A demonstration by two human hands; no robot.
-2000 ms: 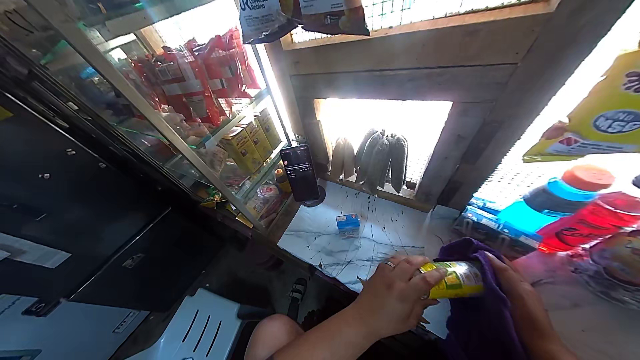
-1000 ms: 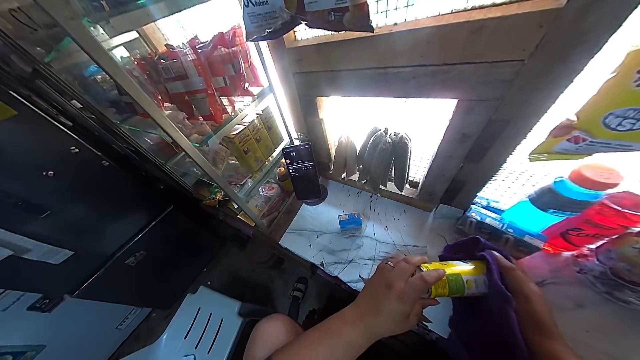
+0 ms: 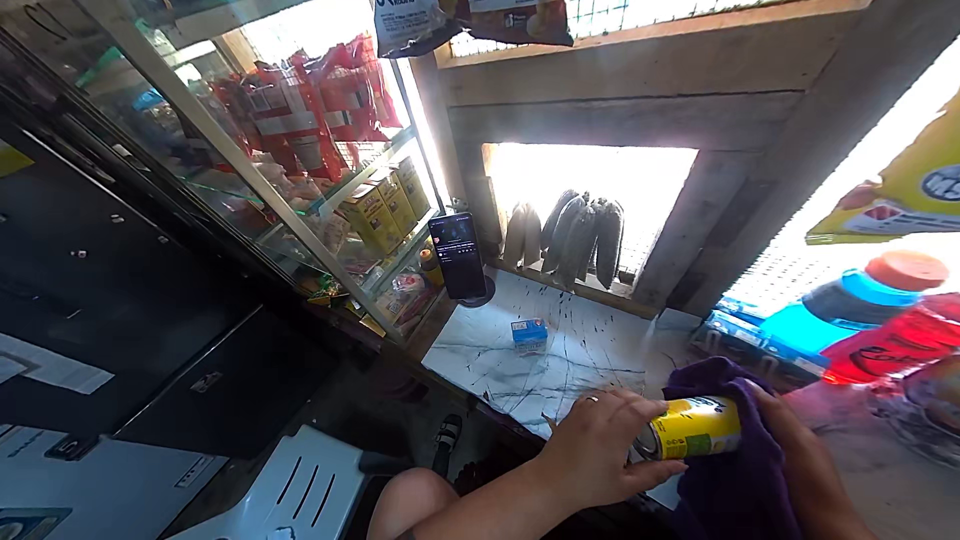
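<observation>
My left hand (image 3: pixel 600 446), with a ring on one finger, grips one end of a yellow can (image 3: pixel 697 427) that lies on its side in the air. A purple cloth (image 3: pixel 731 487) wraps the can's other end, and my right hand (image 3: pixel 802 450) holds the cloth against it from the right. Part of the right hand's fingers is hidden by the cloth. Beyond my hands a small blue-and-white box (image 3: pixel 529 336) sits on the marble-patterned counter (image 3: pixel 472 360).
A smartphone (image 3: pixel 459 255) stands upright near a glass display case with yellow boxes (image 3: pixel 375 217). Dark elongated bundles (image 3: pixel 581 240) hang at the wooden-framed opening. Blue (image 3: pixel 817 322) and red (image 3: pixel 892 337) bottles stand right. A white plastic chair (image 3: pixel 300 487) is below left.
</observation>
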